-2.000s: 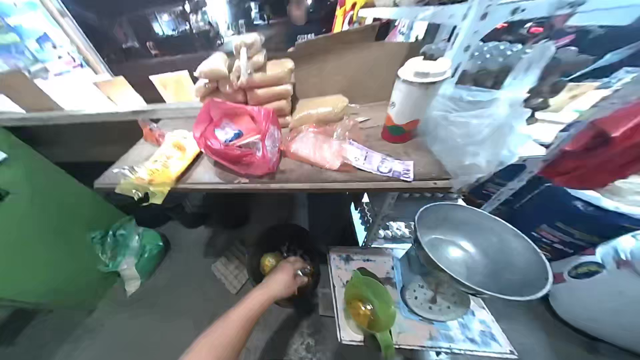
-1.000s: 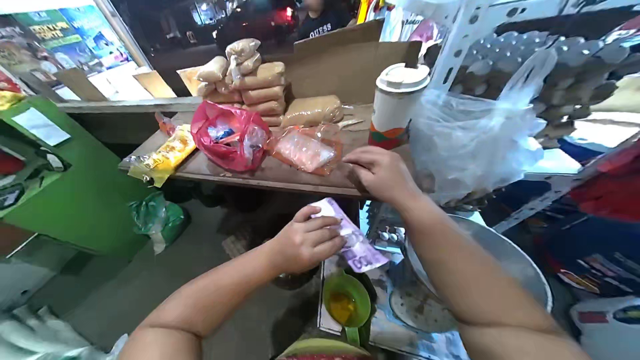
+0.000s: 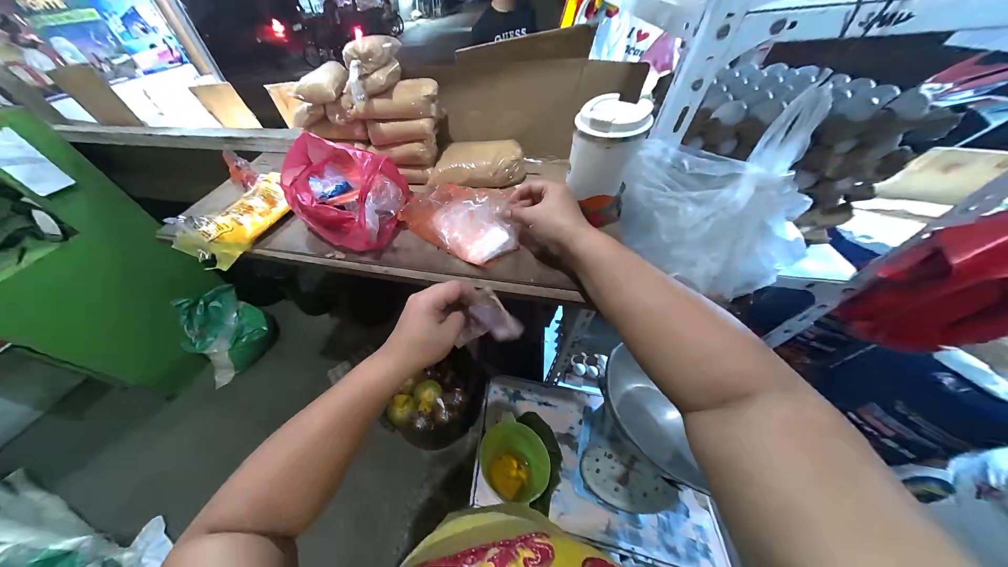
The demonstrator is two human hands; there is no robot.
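My left hand (image 3: pixel 429 323) holds a folded banknote (image 3: pixel 494 316), blurred, just below the front edge of the wooden shelf (image 3: pixel 354 264). My right hand (image 3: pixel 547 216) is over the shelf, fingertips at the right side of an orange-tinted plastic bag (image 3: pixel 472 228) with pale contents; whether it grips the bag is unclear. Left of that bag stands an open pink plastic bag (image 3: pixel 346 197) with small packets in it, and further left lies a yellow packet (image 3: pixel 244 220). A white lidded cup (image 3: pixel 606 150) stands right behind my right hand.
Stacked bags of brown granules (image 3: pixel 402 118) stand at the back beside cardboard. A clear plastic bag (image 3: pixel 709 213) hangs at right near egg trays (image 3: pixel 827 110). Below are a metal scale pan (image 3: pixel 646 402), a green plastic dipper (image 3: pixel 516 449) and a dark container of round fruit (image 3: pixel 429 405).
Two seconds ago a banknote lay on the shelf by the cup and one hand reached down to the fruit container. A second ago my left hand held the note, unfolded; now it is folded and higher.
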